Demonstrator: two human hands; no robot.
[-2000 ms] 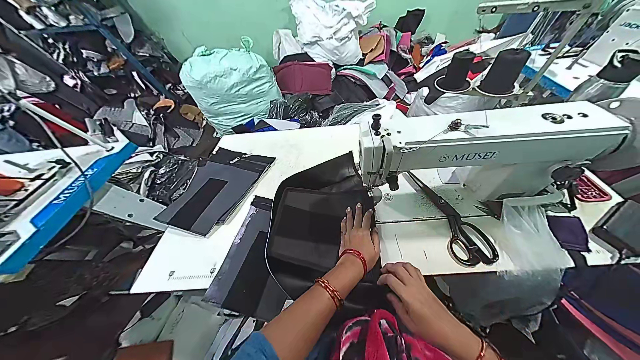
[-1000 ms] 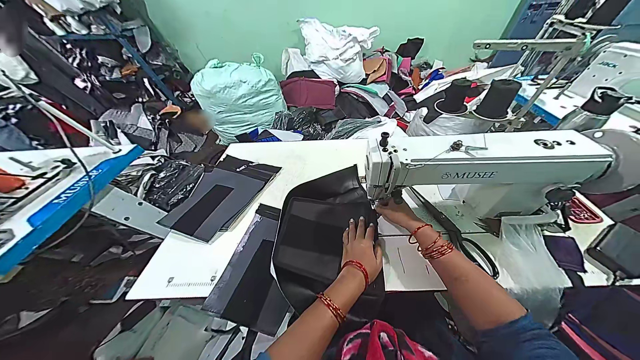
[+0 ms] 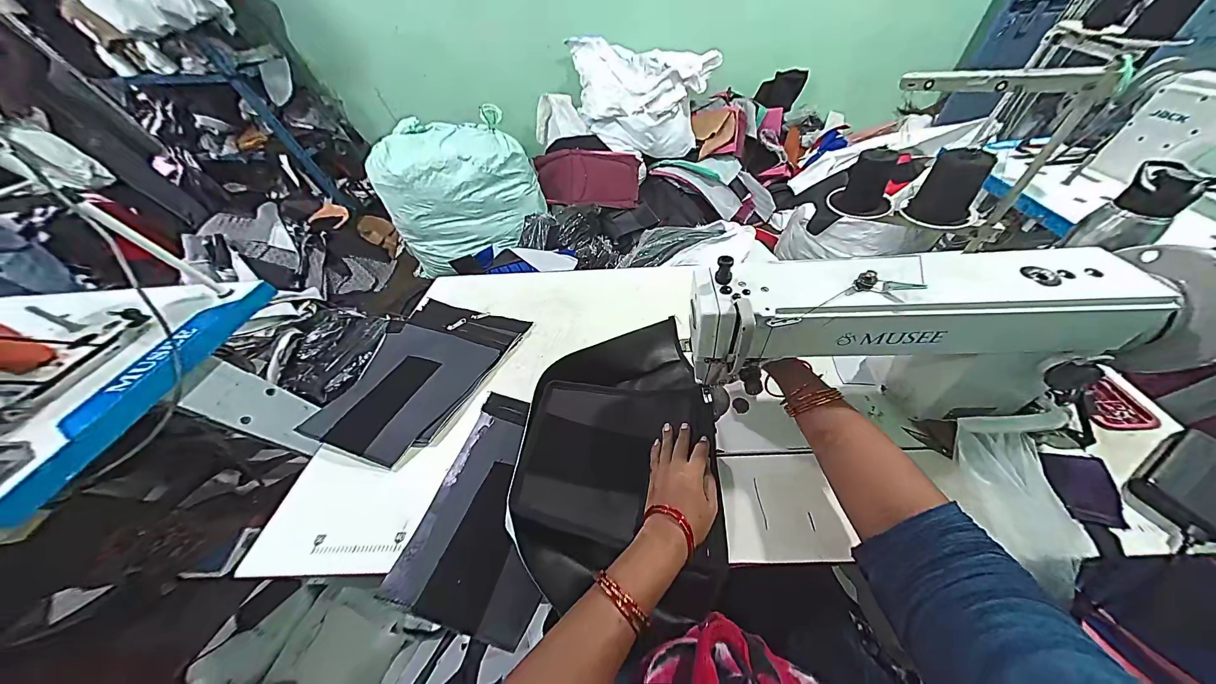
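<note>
A white Musee sewing machine (image 3: pixel 950 313) stands on a white table (image 3: pixel 351 503). Under its needle area lies the right edge of a black leather-like panel (image 3: pixel 589 456) with a flat rectangular piece on it. My left hand (image 3: pixel 682 480) rests flat on this panel, fingers spread a little, just below the needle area. My right hand (image 3: pixel 787 380) reaches behind the machine's head, beside the presser foot; its fingers are hidden, so its grip does not show. Dark panels with black strips (image 3: pixel 380 380) lie at the table's left, and another dark panel (image 3: pixel 475 532) is partly beneath the black one.
Black thread cones (image 3: pixel 953 185) stand behind the machine. A mint-coloured full bag (image 3: pixel 456 190) and heaped fabric scraps (image 3: pixel 703 190) lie beyond the table. Another machine's blue-edged table (image 3: pixel 142 380) is at the left. A clear plastic bag (image 3: pixel 1021 503) hangs at the right.
My right hand has moved up from the table's front edge to behind the machine's head. My left hand stays on the black panel. Scissors seen earlier right of the needle area are now largely hidden.
</note>
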